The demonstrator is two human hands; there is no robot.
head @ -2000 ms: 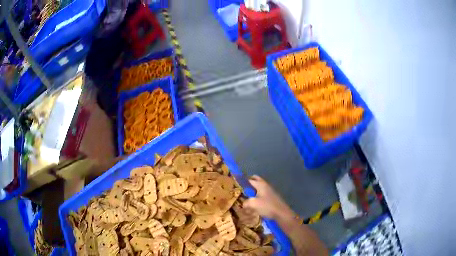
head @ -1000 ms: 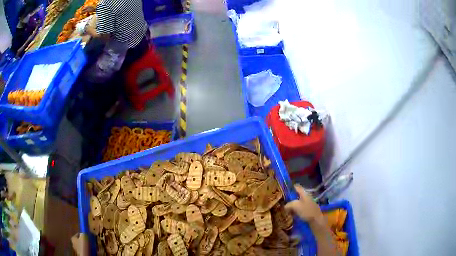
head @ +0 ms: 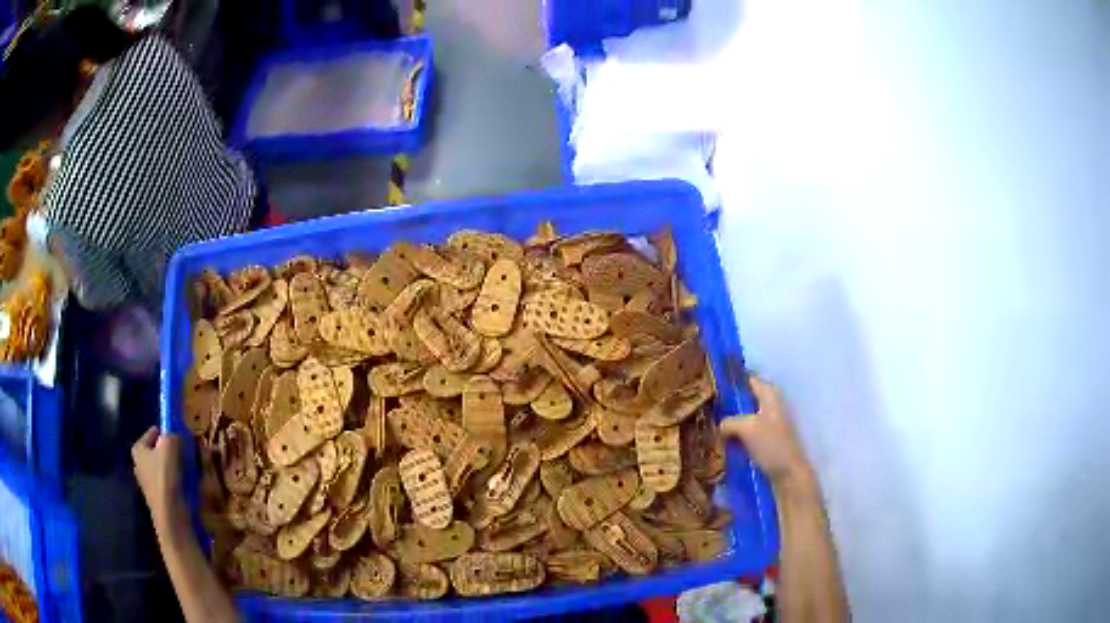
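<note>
A blue plastic crate (head: 438, 220) full of flat tan oval pieces (head: 485, 414) with small holes fills the middle of the view. My left hand (head: 158, 475) grips its left side wall. My right hand (head: 769, 428) grips its right side wall, with the fingers at the rim. Both hands are bare. The fingertips are partly hidden by the crate walls.
A person in a striped top (head: 140, 170) is at the upper left, beside orange parts (head: 27, 310). A blue crate with a pale inside (head: 335, 144) is on the floor ahead. White sheets (head: 645, 116) lie ahead right. A white wall (head: 949, 304) runs along the right.
The carried crate now sits higher and more level in view. My left hand has come fully into sight. The striped person and far crate appear nearer; the red stool has mostly passed below the crate.
</note>
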